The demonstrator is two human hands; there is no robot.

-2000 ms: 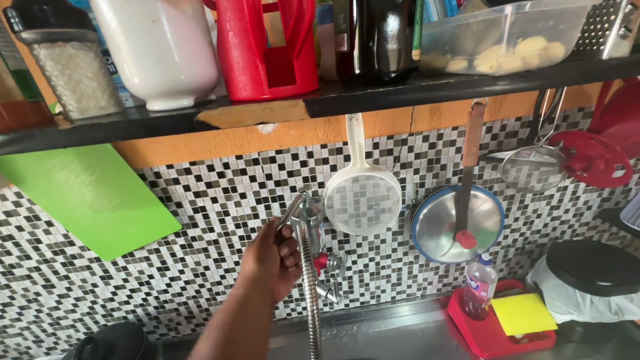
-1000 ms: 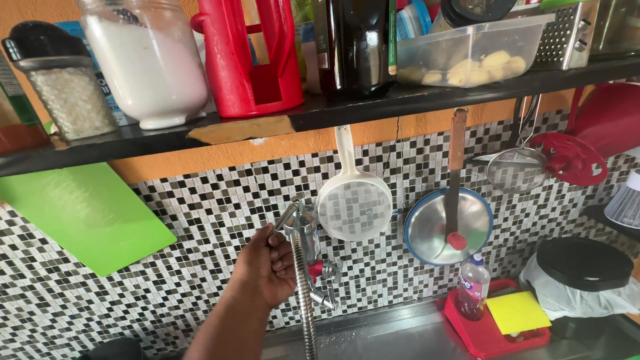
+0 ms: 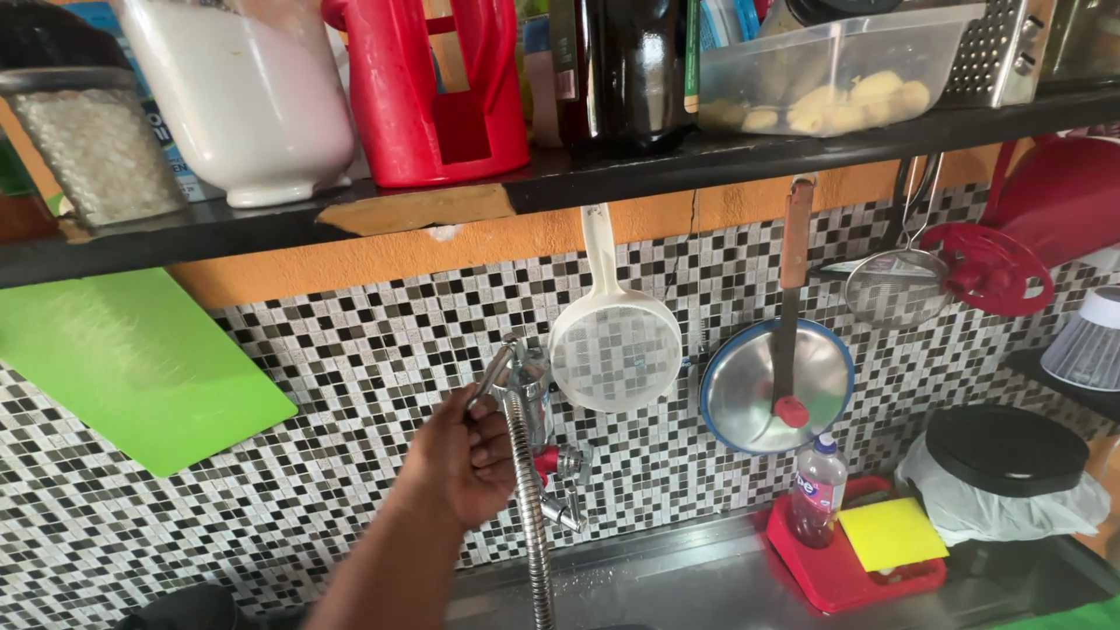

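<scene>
My left hand [image 3: 464,455], reaching up from the bottom of the view, has its fingers closed on the metal lever [image 3: 494,372] of a wall-mounted faucet [image 3: 525,376]. From the faucet's top a ribbed metal hose [image 3: 529,490] hangs down past the fingers. Just below the body, a red fitting [image 3: 549,462] and a small chrome tap [image 3: 562,507] stick out from the tiled wall. A white plastic strainer [image 3: 615,350] hangs right beside the faucet. My right hand does not show.
A black shelf [image 3: 612,171] with jars, a red plastic holder [image 3: 429,96] and a clear tub [image 3: 831,74] runs above. A green cutting board [image 3: 144,367] and a pot lid [image 3: 752,394] hang below it. On the steel sink counter [image 3: 665,577] stand a red caddy [image 3: 822,582], a bottle [image 3: 818,494] and a lidded bin [image 3: 1006,464].
The hand stays at the faucet lever in all the frames, and the hose hangs beside it throughout. Nothing else has plainly moved apart from a slight shift of the view.
</scene>
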